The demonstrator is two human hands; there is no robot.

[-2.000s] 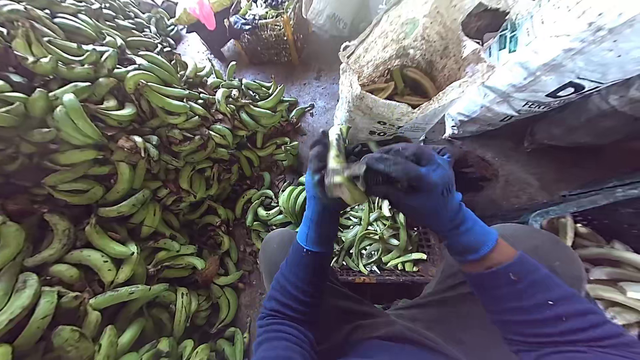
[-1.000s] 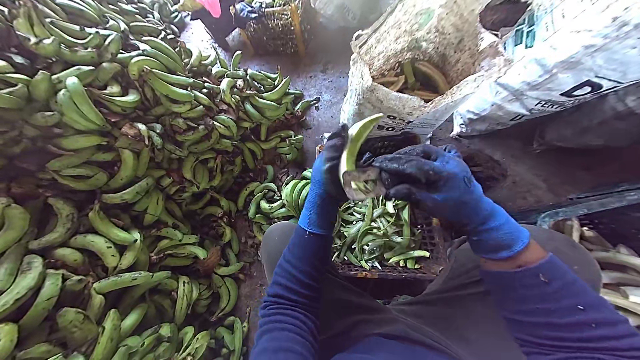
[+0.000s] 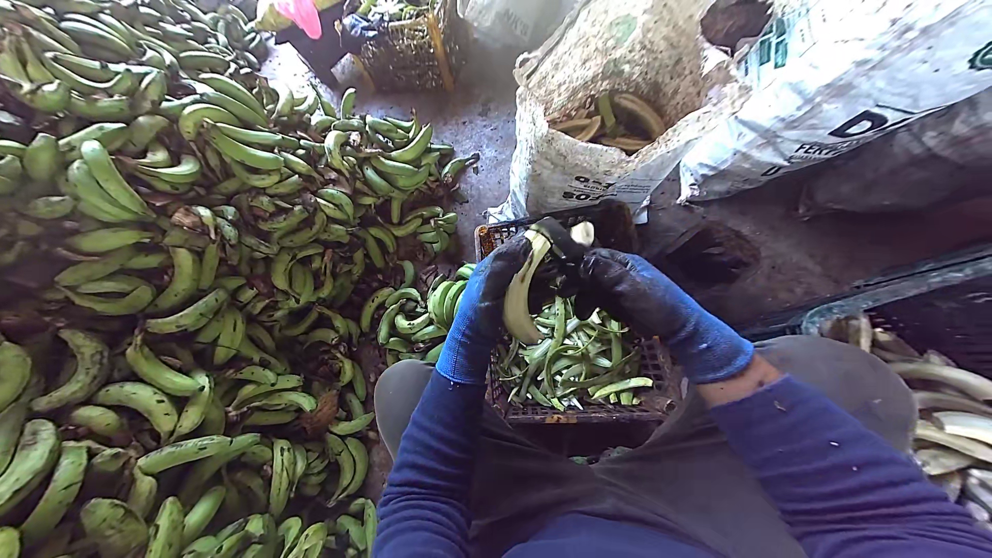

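My left hand (image 3: 490, 291), in a blue glove with dark fingers, is closed around a partly peeled plantain (image 3: 521, 302). The pale curved flesh hangs down beside my palm. Dark green peel (image 3: 556, 235) arches off its upper end toward my right hand (image 3: 632, 291), gloved alike, whose bent fingers pinch the peel. A small whitish piece (image 3: 582, 233) shows just above those fingers; whether it is peel or flesh I cannot tell. The right fingertips are partly hidden, and no tool can be made out. Below both hands, green peel strips (image 3: 573, 356) lie in a dark plastic crate (image 3: 663, 380).
A large heap of green plantains (image 3: 186, 310) spreads at the left, with more beside the crate. An open woven sack (image 3: 535, 147) holding peeled-looking pieces stands ahead, beside another white sack (image 3: 845, 116). Pale plantains (image 3: 949, 411) fill a bin at the right. A slatted crate (image 3: 403, 54) stands farther off.
One second ago the plantain's pale tip pointed up above my hands; now the flesh hangs down by my left palm. The dark peel now arches between my hands.
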